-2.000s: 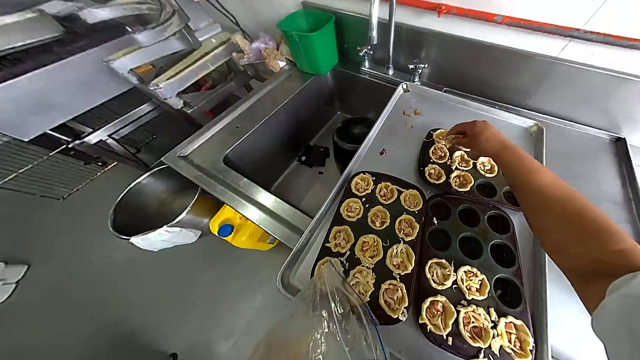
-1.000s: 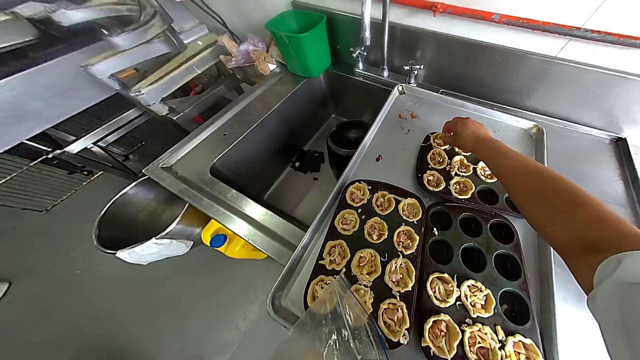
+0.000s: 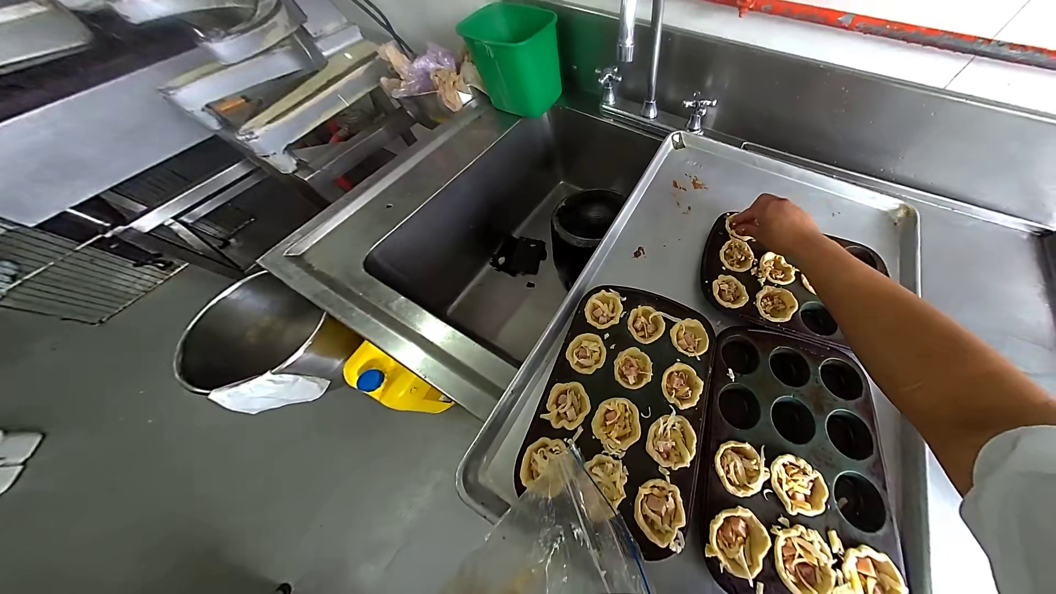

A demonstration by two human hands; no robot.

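Observation:
My right hand [image 3: 780,224] reaches over the far muffin tin [image 3: 749,312], its fingertips at a dough cup in the top left corner; whether they pinch any filling cannot be seen. The left muffin tin [image 3: 631,429] has dough cups with shredded cheese and pinkish meat pieces. In the near right muffin tin [image 3: 792,450], filled cups sit at the near end and bare wells at the far end. All three tins lie on a large metal sheet tray [image 3: 709,165]. A clear plastic bag [image 3: 553,528] stands at the bottom edge. My left hand is out of view.
Left of the tray is a steel sink [image 3: 487,247] holding a dark round pot [image 3: 586,216]. A green plastic bin [image 3: 518,58] stands by the faucet [image 3: 652,66]. Below the counter are a metal pot [image 3: 256,330], a yellow plastic jug [image 3: 394,379] and a wire rack [image 3: 91,272].
My right hand has stayed over the far muffin tin, with its fingertips shifting slightly around the upper left cups.

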